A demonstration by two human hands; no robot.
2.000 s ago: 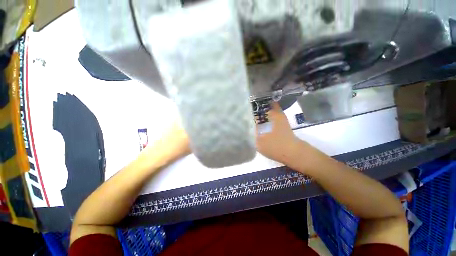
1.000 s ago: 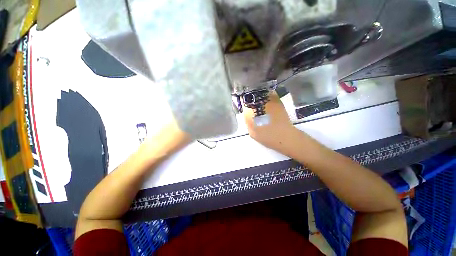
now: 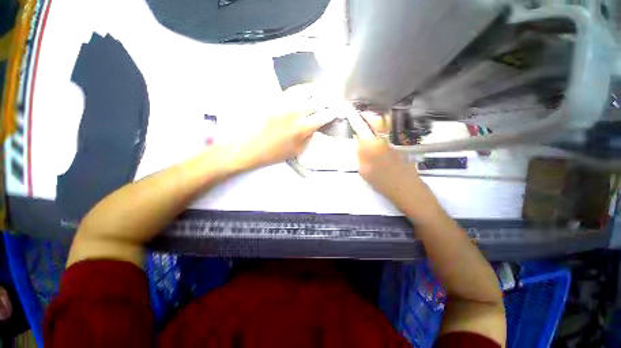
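A dark fabric piece shows between my hands beside the needle area. Another dark part shows above my left hand; glare hides whether the two are joined. My left hand has its fingertips on the fabric's left side. My right hand is at its right side, fingers pointing up beside the presser foot area. Both hands seem to grip the fabric, but bright light washes out the fingertips. The sewing machine head is blurred above them.
A stack of dark crescent pieces lies at left, and a larger dark piece at the back. A small label lies left of my hands. A metal tool lies below my left hand. A brown box stands right; blue baskets are below.
The view has shifted, and the machine head now appears farther right. My hands have come out from behind it and are farther apart, with dark fabric visible between them.
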